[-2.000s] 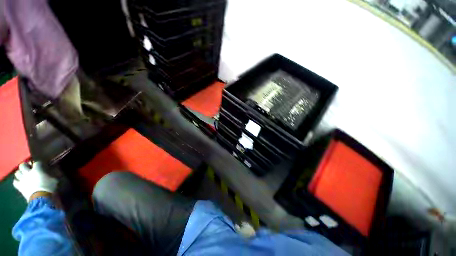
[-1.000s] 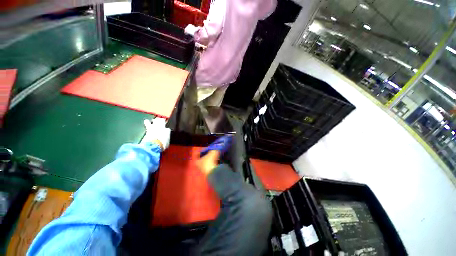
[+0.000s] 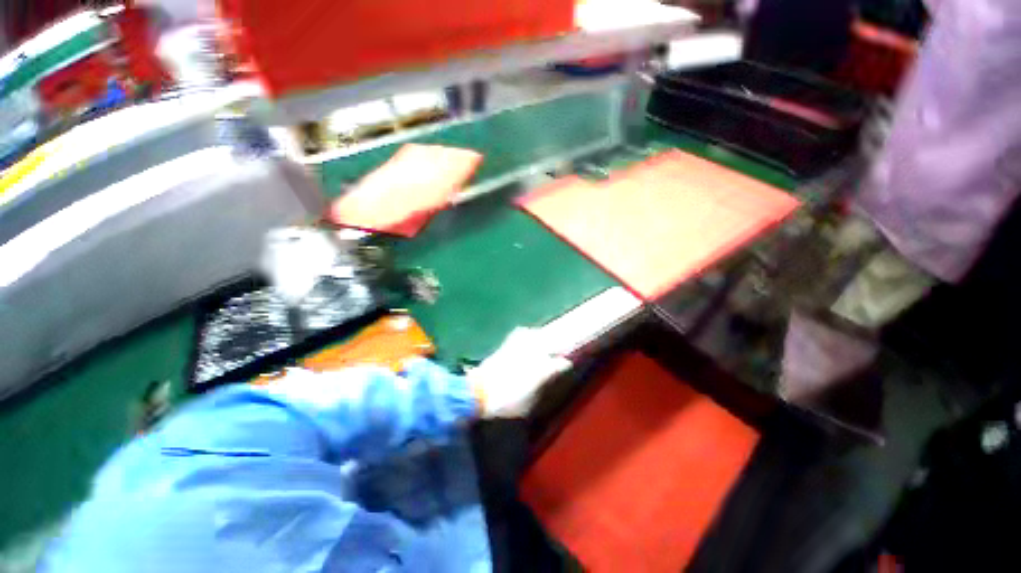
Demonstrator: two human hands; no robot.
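Note:
My left hand, in a white glove, lies at the near edge of the green bench, beside a black tote. It is blurred and I cannot tell if its fingers grip the edge. The tote sits low beside the bench with a red foam liner inside. My right hand is out of the picture. A large red-orange foam sheet lies on the bench beyond my left hand.
A smaller foam sheet lies farther back. At left are a black parts tray with a clear, shiny bag and an orange fixture. A black tote stands at the far end. A person in pink stands at right.
The view has swung left, bringing more of the bench, the parts tray and the shelf into sight. The stacked totes and the blue-gloved hand over the liner are gone from view. My left hand stays near the bench edge.

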